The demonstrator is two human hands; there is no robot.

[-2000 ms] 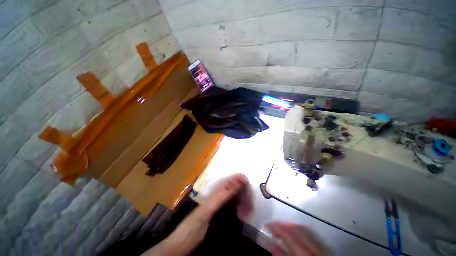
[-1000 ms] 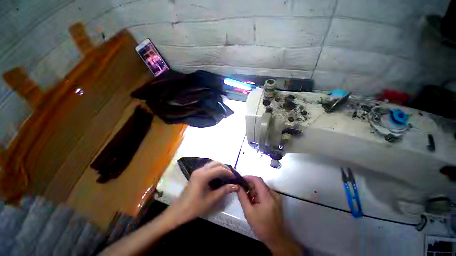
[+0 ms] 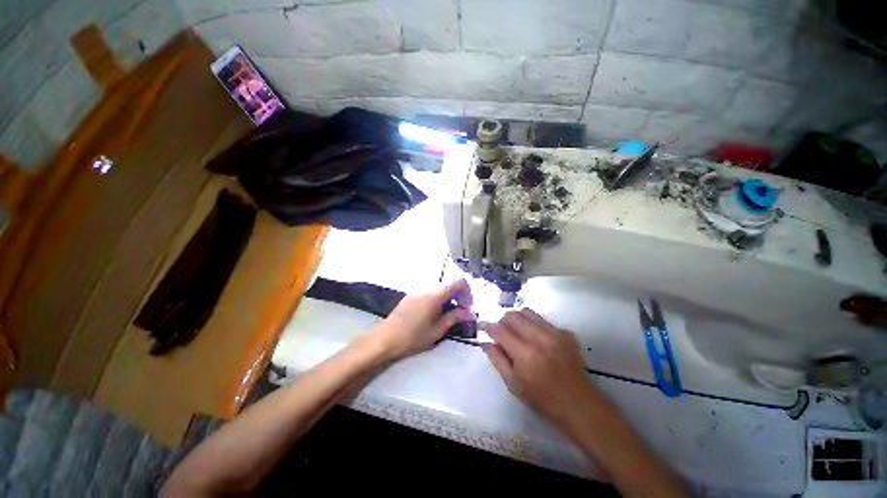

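Note:
A dark leather strip lies on the white machine bed, in front and left of the needle area. Its left end lies free and its right end is between my hands. My left hand grips the strip near its right end with thumb and fingers. My right hand is at the strip's right end, fingertips close to the left ones; whether it grips the strip is hard to tell. The presser foot area of the sewing machine is brightly lit just behind my hands.
Blue-handled snips lie right of my right hand. A crumpled dark leather heap is behind left. A stack of dark strips lies on the cardboard box. A lit phone leans at the back. A small control panel is front right.
Two seconds ago my hands showed no strip. One second ago they held it bunched together; now it is stretched out flatter, and both hands are nearer the presser foot. The view has shifted right.

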